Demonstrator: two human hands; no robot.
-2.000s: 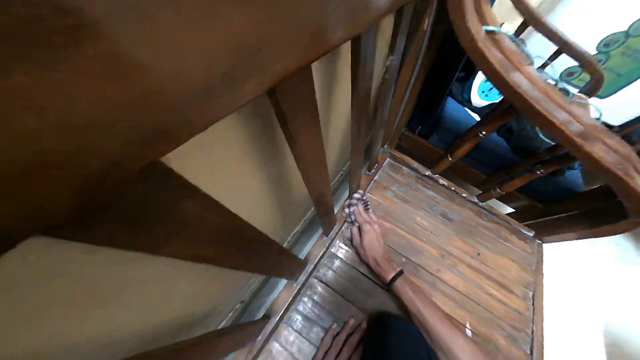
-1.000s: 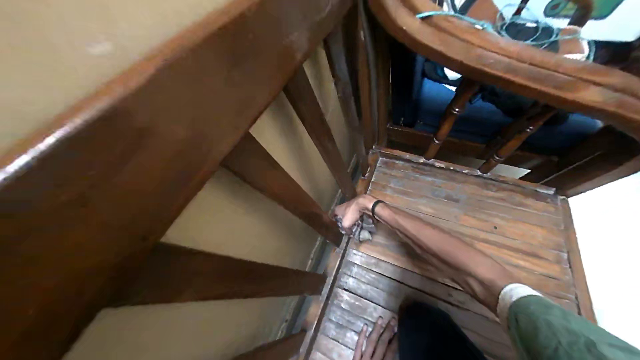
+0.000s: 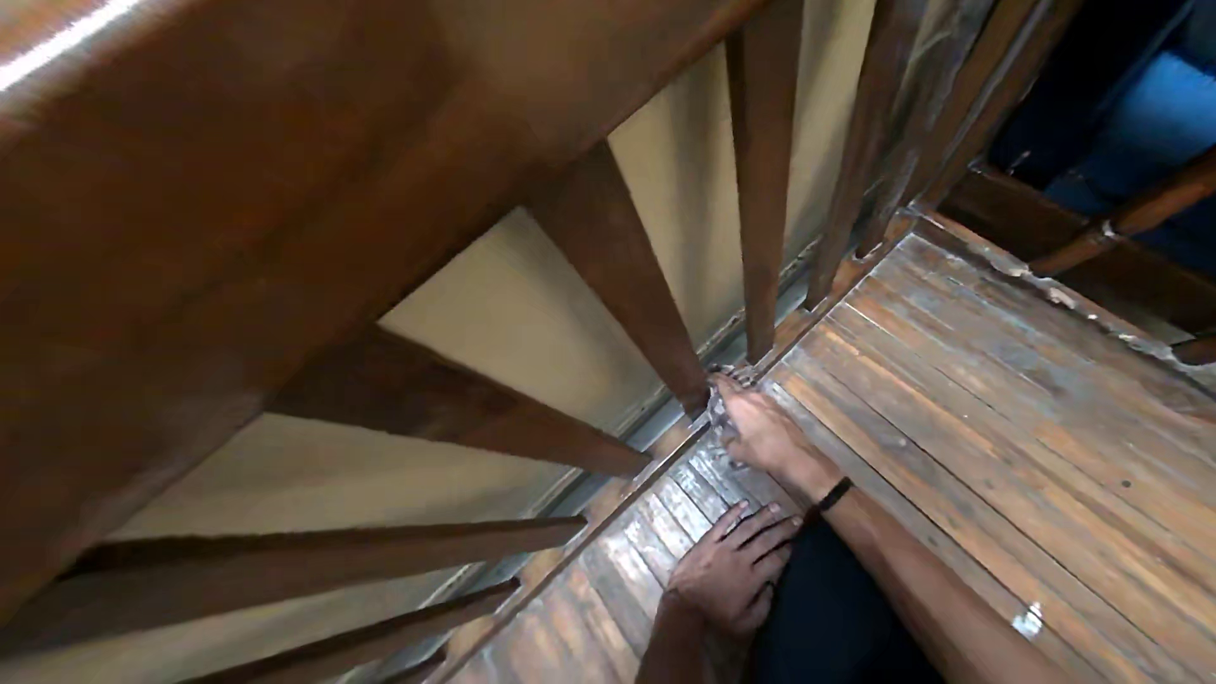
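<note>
My right hand (image 3: 765,432), with a dark band on its wrist, grips a checked cloth (image 3: 719,418) at the foot of a brown wooden baluster (image 3: 632,275). Much of the cloth is hidden under the fingers, beside the bottom rail. My left hand (image 3: 730,570) lies palm down near my dark-clad knee (image 3: 836,608), its fingers spread and nothing seen in it. Below both hands runs a worn wooden plank floor (image 3: 988,408).
A broad wooden handrail (image 3: 380,123) slants across the upper left, above several balusters. Behind them stands a cream wall (image 3: 532,313). At the upper right are a turned wooden spindle (image 3: 1164,199) and a blue item (image 3: 1164,114). A small white spot (image 3: 1028,619) marks the floor.
The view has shifted closer to the balusters. The curved wooden rail at the upper right has left view. My right hand stays low at the balusters with the cloth.
</note>
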